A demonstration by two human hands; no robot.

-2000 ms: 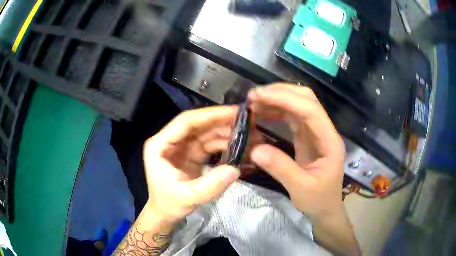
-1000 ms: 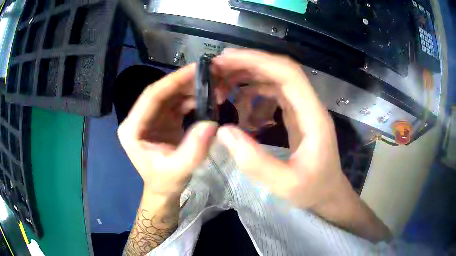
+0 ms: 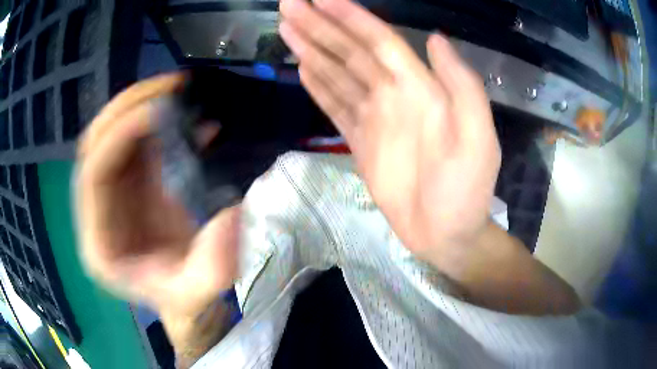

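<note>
My left hand (image 3: 137, 209) is at the left, blurred by motion. It holds a dark, thin smartwatch unit (image 3: 180, 155) between fingers and thumb, tilted and seen roughly edge-on; its details are blurred. My right hand (image 3: 410, 137) is at the centre right, palm showing, fingers extended toward the upper left and thumb apart. It holds nothing and is clear of the watch.
A black foam tray (image 3: 54, 86) with square pockets lies at the upper left on a green bench (image 3: 94, 288). The machine's silver control panel (image 3: 504, 79) crosses the top, with round buttons and an orange emergency stop button (image 3: 592, 124) at its right end.
My hands have parted: the left moved left with the watch, the right let go of it and opened. The view shifted, so the machine sits higher in the picture and the green hinged plate is out of view.
</note>
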